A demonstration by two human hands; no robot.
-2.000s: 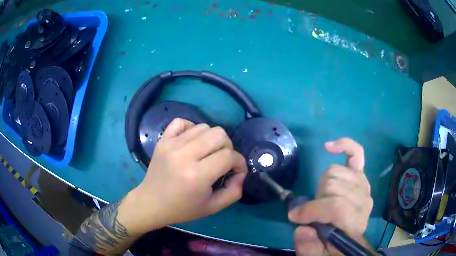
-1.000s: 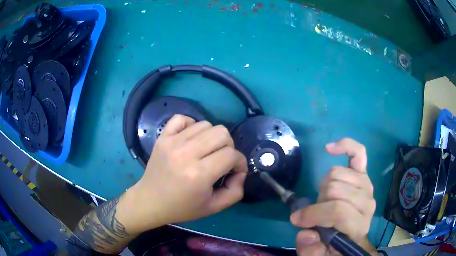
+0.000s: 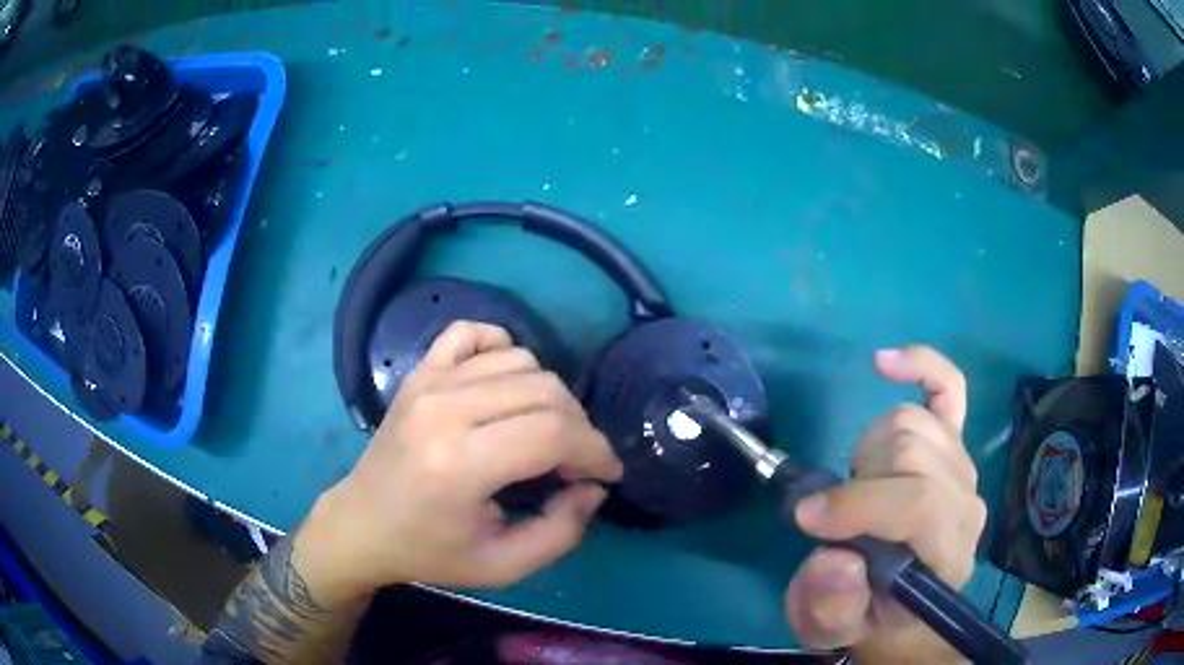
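Black headphones [image 3: 519,214] lie on the green bench with the band arched away from me. A black speaker plate [image 3: 708,483] with a white round centre lies at the right cup. My right hand [image 3: 896,507] holds the soldering iron [image 3: 851,526]; its silvery tip is over the plate, just above the white centre. My left hand [image 3: 481,455] is at the plate's left edge, partly over the left cup [image 3: 455,312], thumb and fingertips pinched together. What the fingertips pinch is too small or hidden to tell.
A blue tray [image 3: 234,260] heaped with black plates [image 3: 153,234] stands at the left. At the right are a square black fan [image 3: 1054,481] with a red-and-white label, a tan cardboard sheet [image 3: 1127,253] and another blue tray [image 3: 1143,312]. A dark object [image 3: 1110,46] lies at the top right.
The iron's tip has moved from the lower left of the white centre to just above it. My left hand has shifted slightly left, away from the plate's middle. The whole view has shifted slightly.
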